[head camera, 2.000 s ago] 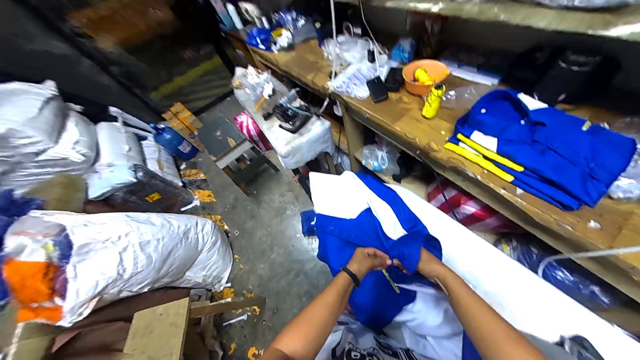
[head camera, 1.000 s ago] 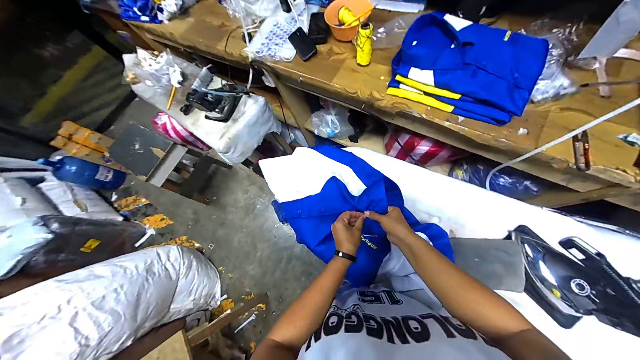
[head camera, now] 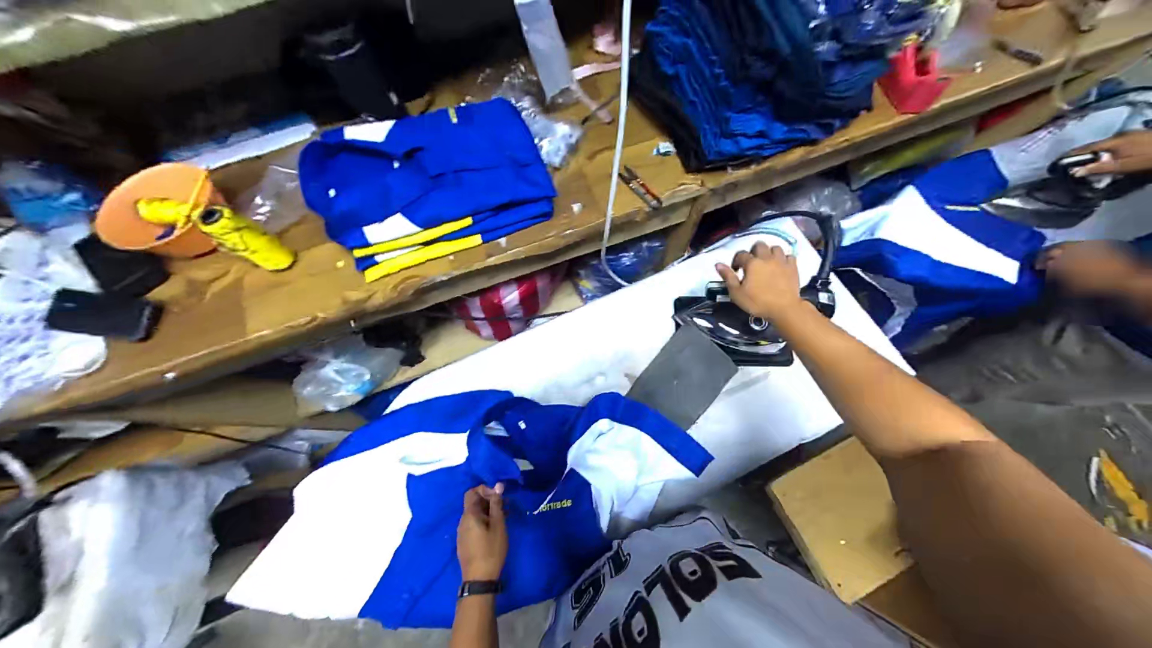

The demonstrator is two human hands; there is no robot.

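Note:
A blue and white polo shirt (head camera: 504, 486) lies spread over the near end of a white padded ironing board (head camera: 558, 351). My left hand (head camera: 481, 535), with a dark wristband, has its fingertips on the shirt's front placket just below the collar. My right hand (head camera: 763, 283) reaches far to the right, over the handle of a black clothes iron (head camera: 733, 326); whether the fingers close round the handle cannot be told. The iron stands on a dark rest on the board. Beside it, a flat grey pad (head camera: 684, 376) lies between iron and shirt.
On the wooden shelf (head camera: 360, 333) behind are folded blue shirts (head camera: 432, 180), an orange bowl (head camera: 155, 209), a yellow bottle (head camera: 247, 238) and stacked dark blue garments (head camera: 747, 81). A white cord hangs before it. At right, a co-worker's hands (head camera: 1111, 157) work at another blue and white shirt (head camera: 945, 234).
My right hand has left the shirt's front, where both hands met, and moved right to the iron. My left hand stays at the shirt. The view has swung to the right.

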